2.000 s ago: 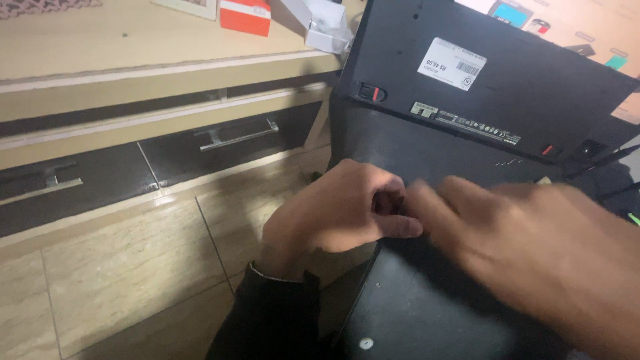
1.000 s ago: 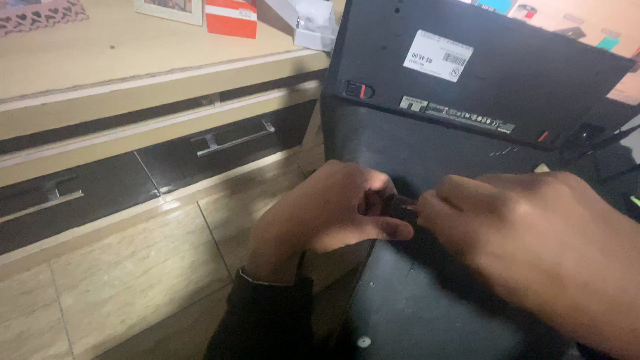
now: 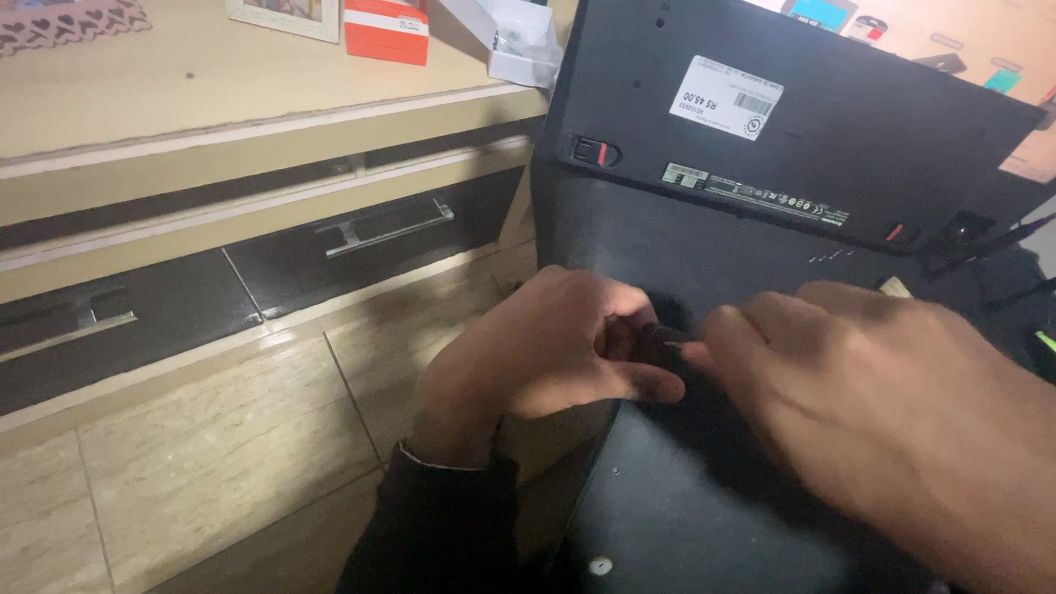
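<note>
My left hand [image 3: 569, 346] is curled around a small dark object [image 3: 656, 340], pinched between thumb and index finger; what it is cannot be told. My right hand [image 3: 808, 371] is close at its right, its fingers closed on a thin, pale-tipped item [image 3: 678, 344] that points at the dark object. Most of this item is hidden by my fingers. Both hands are above a black surface [image 3: 701, 511]. Beyond them a black keyboard [image 3: 808, 91] stands tilted, its underside towards me, with printed labels and red-marked feet.
A wooden cabinet with black drawers [image 3: 388, 239] and metal handles stands at the left above a tiled floor [image 3: 223, 437]. On its top are an orange box [image 3: 386, 31], an open white box [image 3: 524, 45] and a picture frame [image 3: 289, 15]. Dark cables [image 3: 1002, 247] lie at the right.
Both hands stay close together over the black surface, the left still curled around the dark object. The right hand's fingers have shifted slightly. The keyboard has not plainly moved.
</note>
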